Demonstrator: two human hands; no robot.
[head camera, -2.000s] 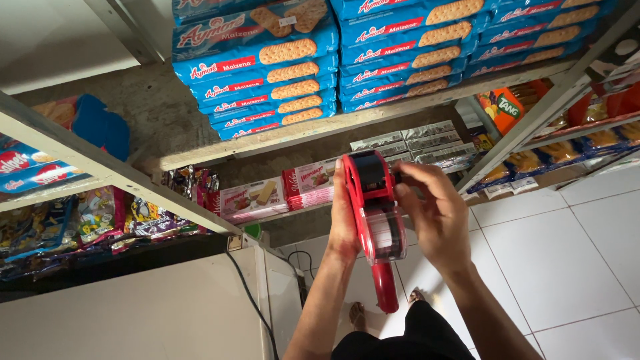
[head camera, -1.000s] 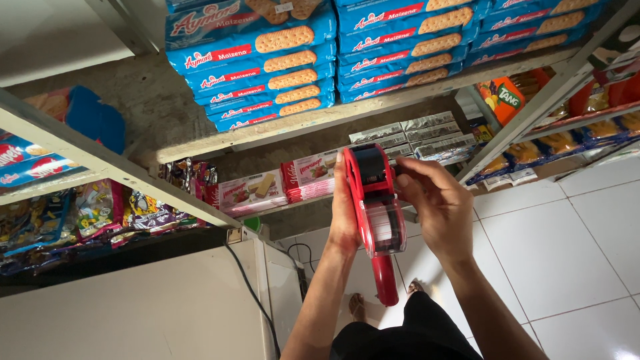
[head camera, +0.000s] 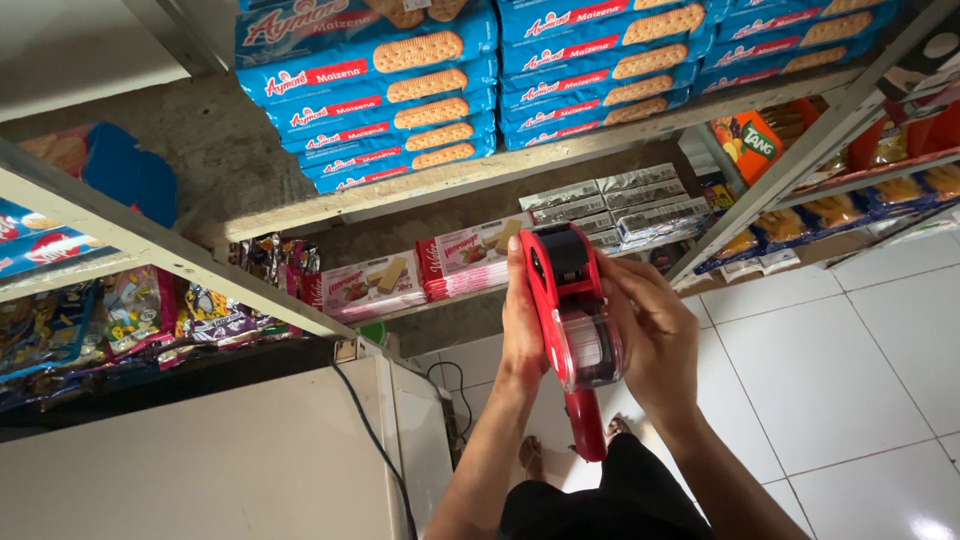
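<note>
A red handheld price labeller (head camera: 559, 322) is held between my hands, its handle pointing down and its clear cover over a roll of white labels. My left hand (head camera: 523, 315) grips its left side, with the thumb along the edge of the body. My right hand (head camera: 652, 322) is against the right side near the black part at the top; its fingertips are partly hidden behind the tool. Beyond the labeller, stacks of blue biscuit packs (head camera: 420, 97) stand on the shelf, and pink-and-white wafer packs (head camera: 375, 285) lie on the lower one.
Silver-wrapped packs (head camera: 615, 202) lie beside the wafers. Metal shelf uprights (head camera: 135, 225) slant at left and right. At lower left is a white appliance (head camera: 225, 457) with a dark cable (head camera: 375, 442) over it. Snack bags (head camera: 135, 315) fill the left shelf. White floor tiles (head camera: 810, 360) lie at right.
</note>
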